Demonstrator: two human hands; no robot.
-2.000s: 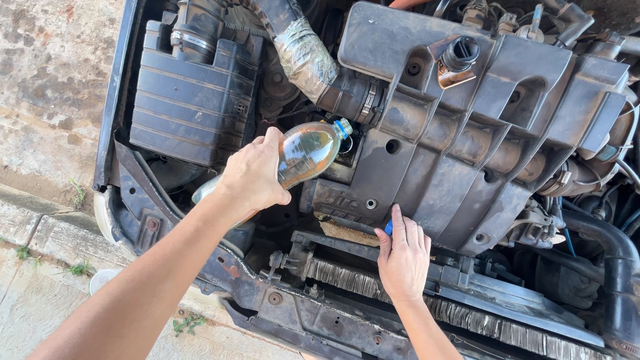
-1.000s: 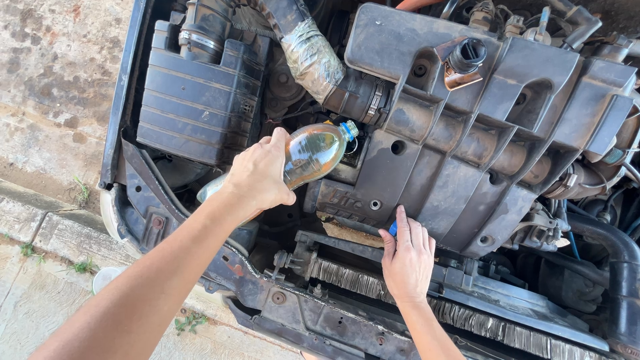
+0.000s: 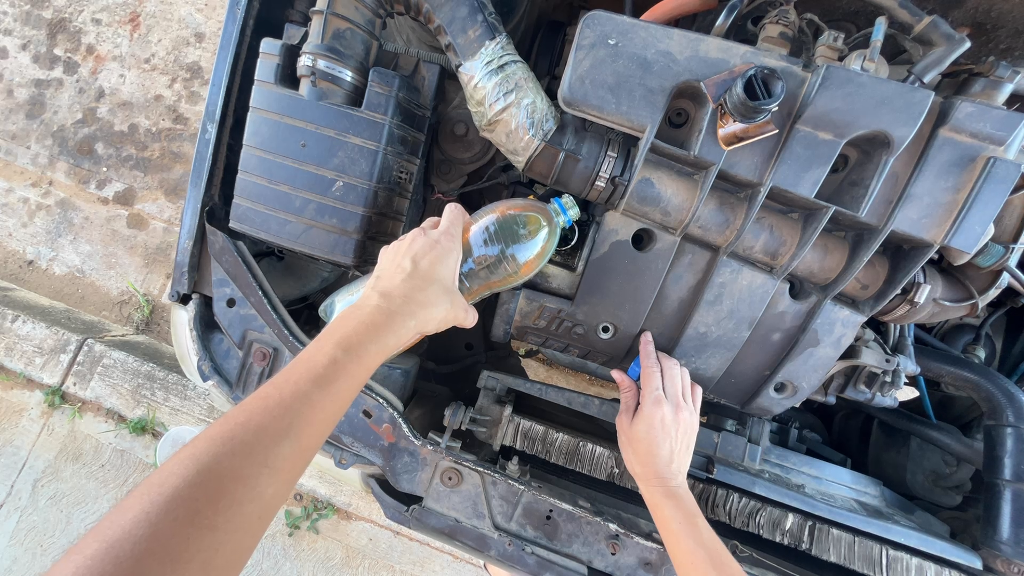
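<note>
My left hand (image 3: 424,276) grips a clear plastic bottle (image 3: 512,244) around its middle. The bottle lies tilted, with its uncapped mouth and blue neck ring toward the upper right, beside the engine cover's left edge. Some amber tint shows through its wall; how much liquid it holds I cannot tell. My right hand (image 3: 658,416) rests at the lower edge of the black plastic engine cover (image 3: 616,276), with a small blue cap (image 3: 634,369) between thumb and fingers. A dipstick ring (image 3: 569,237) shows just below the bottle's mouth.
The ribbed black air filter box (image 3: 328,160) sits at the upper left, and a tape-wrapped intake hose (image 3: 512,100) curves down to the engine. An oil filler neck (image 3: 754,94) stands on the cover. Radiator fins (image 3: 568,448) and the front body panel (image 3: 480,488) run along the bottom.
</note>
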